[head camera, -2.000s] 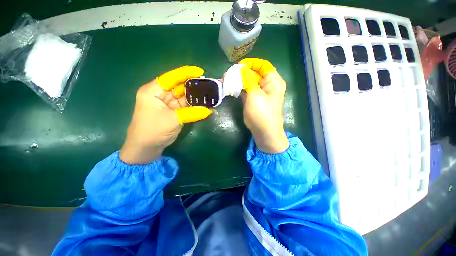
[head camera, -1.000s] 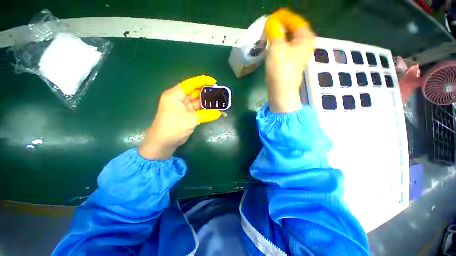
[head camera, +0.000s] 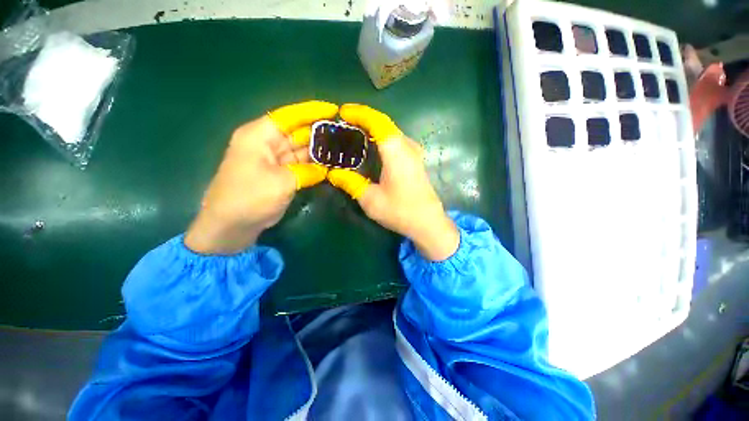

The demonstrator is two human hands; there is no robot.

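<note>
A small smartwatch body [head camera: 338, 145] with a dark screen, small white marks and a silvery rim is held face up above the green bench. My left hand [head camera: 256, 168], with yellow finger cots, grips its left side between fingers and thumb. My right hand [head camera: 400, 177], also with yellow finger cots, grips its right side, fingertip on the top edge and thumb at the bottom. No cloth shows in either hand. The solvent bottle [head camera: 394, 49] stands beyond the hands, with something white on its top.
The white watch tray [head camera: 608, 238] lies at the right, with several black watches in its far rows. A pack of wipes [head camera: 69, 86] in crumpled plastic lies at the far left. The green bench [head camera: 164, 197] has a whitish strip along its far edge. A pink fan [head camera: 742, 103] is at the right rim.
My right hand has come back from the bottle top and now grips the watch. The white cloth it held two seconds ago is out of it. My left hand still holds the watch.
</note>
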